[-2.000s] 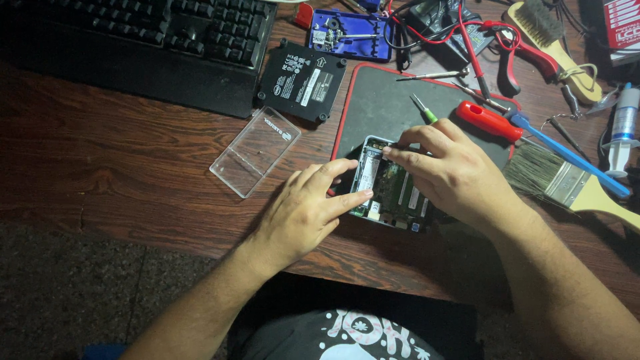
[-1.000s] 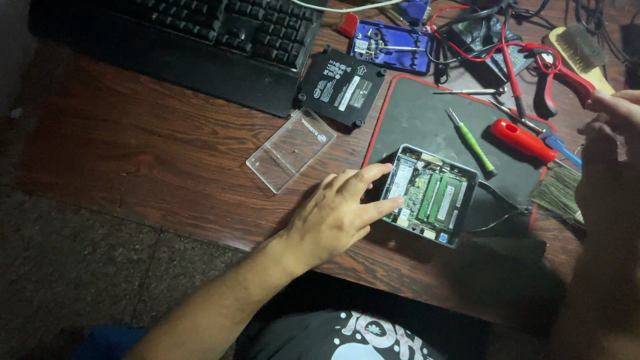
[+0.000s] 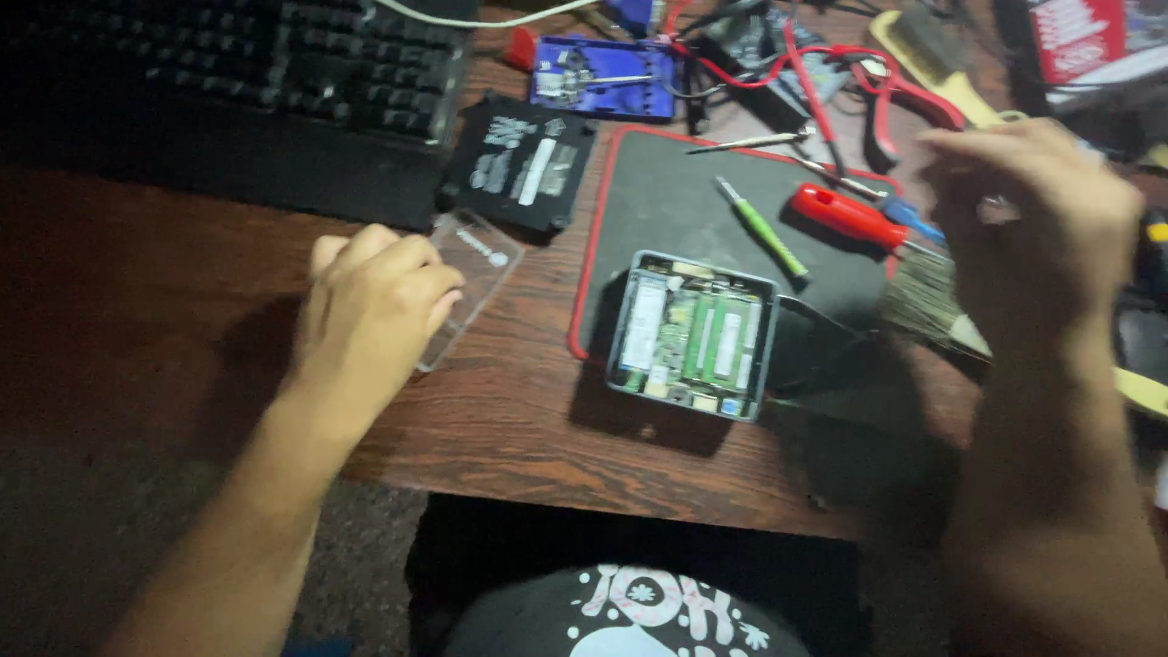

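My left hand is over the clear plastic case, fingers curled at its left side; whether they grip it is hard to tell. My right hand is raised above the right of the table, blurred, fingers bent; its fingertips are near the red-handled pliers, and what it may hold cannot be made out. Between the hands sits an open mini PC, with green memory modules and a white-labelled board inside. The black bottom cover lies behind the plastic case.
A black mat with a red edge bears a green screwdriver and a red-handled tool. A paintbrush, a blue tray, cables and a wooden-handled brush lie around. A keyboard occupies the back left.
My left hand has left the mini PC and moved left to the clear case. My right hand was at the mini PC two seconds ago and is now raised at the right.
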